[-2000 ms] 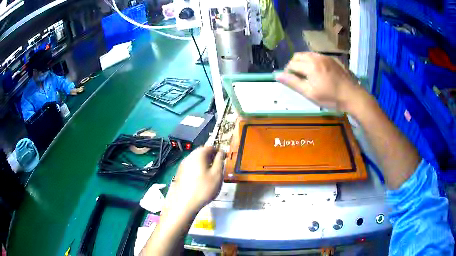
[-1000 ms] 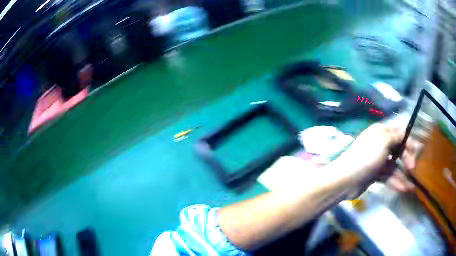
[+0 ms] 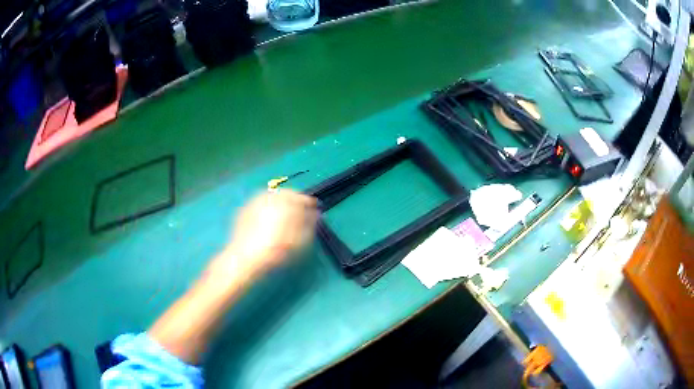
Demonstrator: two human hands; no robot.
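Note:
My left hand (image 3: 275, 226) is blurred, reaching over the green bench at the left corner of a stack of black bezel frames (image 3: 351, 260). Its fingertips are near the stack's edge; I cannot tell whether they grip anything. The stack is slightly uneven, with an open centre. One thin black frame (image 3: 173, 182) lies flat on the bench to the left, and another (image 3: 39, 247) lies farther left. My right hand is out of the picture.
A small yellow tool (image 3: 277, 182) lies just beyond my hand. White paper (image 3: 440, 258) sits right of the stack. A tangled frame pile (image 3: 475, 137) and a dark box with red lights (image 3: 590, 156) lie beyond. The orange fixture base (image 3: 666, 277) is at the right edge.
The view has swung left from the machine. My left hand has moved from the fixture to the stack. The thin frame held beside the fixture a second ago is no longer visible in my hands.

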